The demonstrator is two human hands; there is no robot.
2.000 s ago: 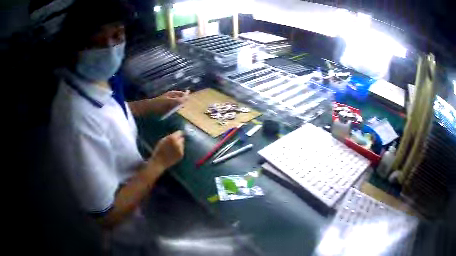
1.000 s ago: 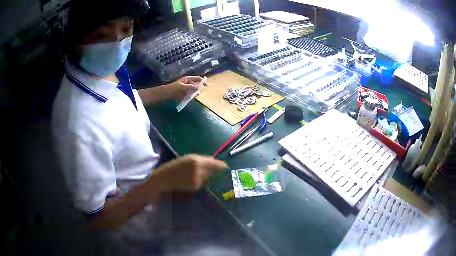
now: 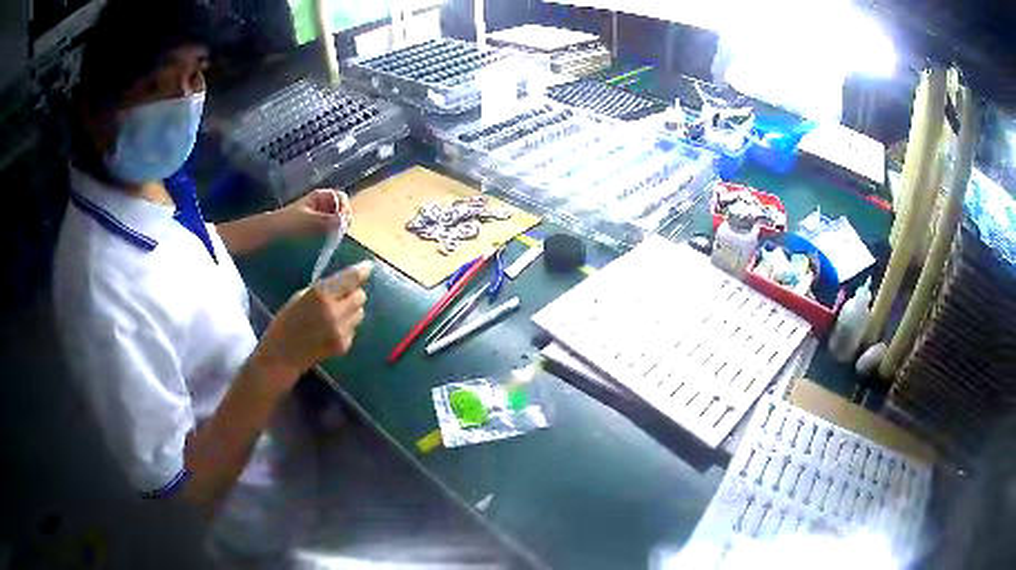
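Observation:
Neither of my hands is in view. Nearest me at the lower right, a white board (image 3: 830,473) bears rows of dark dumbbell-shaped parts; its lower edge is lost in white glare. A second white board (image 3: 674,334) with similar rows lies behind it to the left, on top of another board. A clear zip bag (image 3: 492,412) with green labels lies on the green bench. A red pen-like tool (image 3: 438,310) and a white pen-like tool (image 3: 474,326) lie beyond it.
A masked person in a white shirt (image 3: 145,323) stands at the left, both hands at a thin pale strip. Shiny metal pieces (image 3: 457,223) lie on brown cardboard (image 3: 390,237). Clear compartment trays (image 3: 602,167), red bins (image 3: 793,292) and a white bottle (image 3: 852,323) stand behind. Boards are stacked at the right.
The view has shifted, so the bench items sit further left than one second ago. The person's nearer hand has moved from above the zip bag back to the strip.

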